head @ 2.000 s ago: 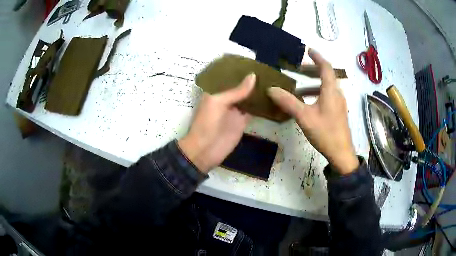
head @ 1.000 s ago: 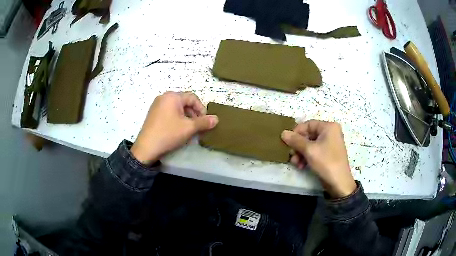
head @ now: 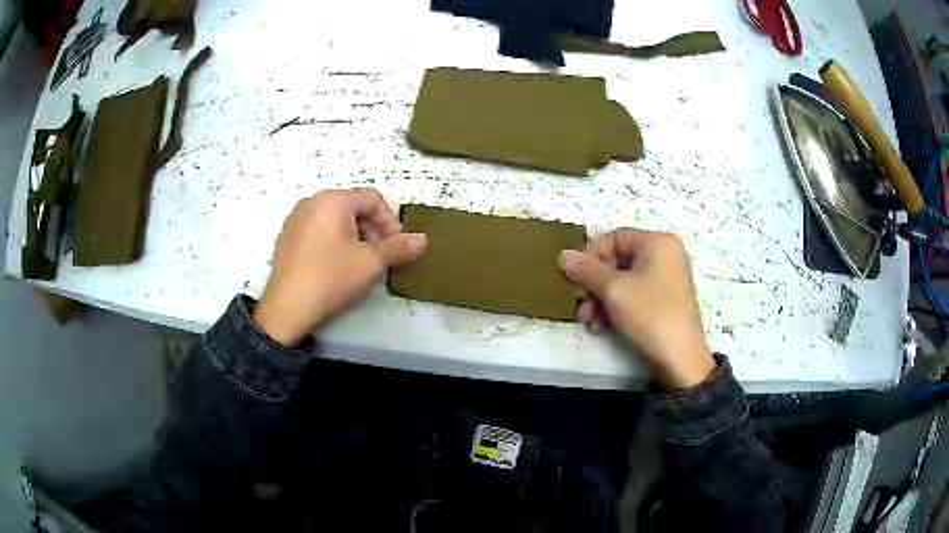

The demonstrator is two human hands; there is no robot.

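Observation:
An olive fabric panel (head: 487,262) lies flat near the table's front edge. My left hand (head: 338,260) pinches its left end between thumb and fingers. My right hand (head: 637,294) pinches its right end. A thin dark edge shows along the panel's lower side; whatever lies under it is hidden. A stack of olive cut pieces (head: 510,120) with a rounded tab at its right end lies just behind, touched by neither hand.
Black cut pieces (head: 541,23) and an olive strip (head: 682,44) lie at the back. A steam iron (head: 836,172) and red-handled scissors (head: 772,23) are at right. A larger olive panel (head: 120,172) lies at left. Dark thread ends are scattered on the white table (head: 281,78).
Two seconds ago both hands held olive fabric above the table and a black piece lay bare in front. Now an olive panel lies there between my hands, and the olive stack is down behind it.

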